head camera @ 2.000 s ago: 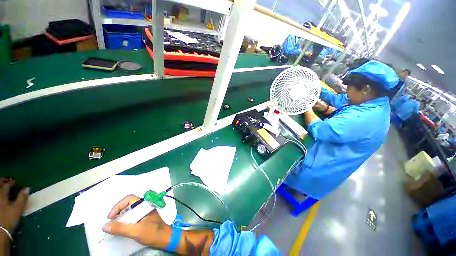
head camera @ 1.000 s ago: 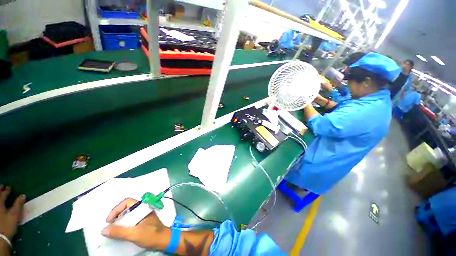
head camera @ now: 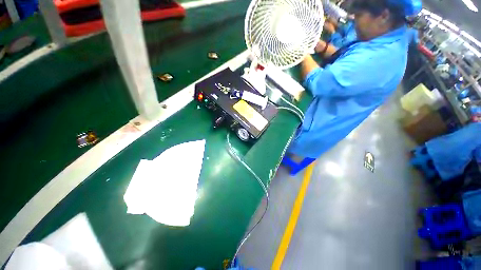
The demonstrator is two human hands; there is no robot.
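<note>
Neither of my hands is in the picture. A small bit of blue shows at the bottom edge. Loose white paper lies on the glossy green bench. A white paper stack is cut off at the lower left. The black dispenser controller has a yellow label, a knob and a lit red light. A clear air hose runs from it down to the bottom edge. Small electronic modules lie on the green conveyor belt, one at the left and one further back. The syringe is not in view.
A white rail and upright post separate bench and belt. A white round fan stands behind the controller. A person in a blue smock sits at the right. Red-edged black trays are across the belt.
The view has swung right and closer to the controller. Both hands and the syringe, seen before, have left the picture. The paper and controller now appear larger and further left.
</note>
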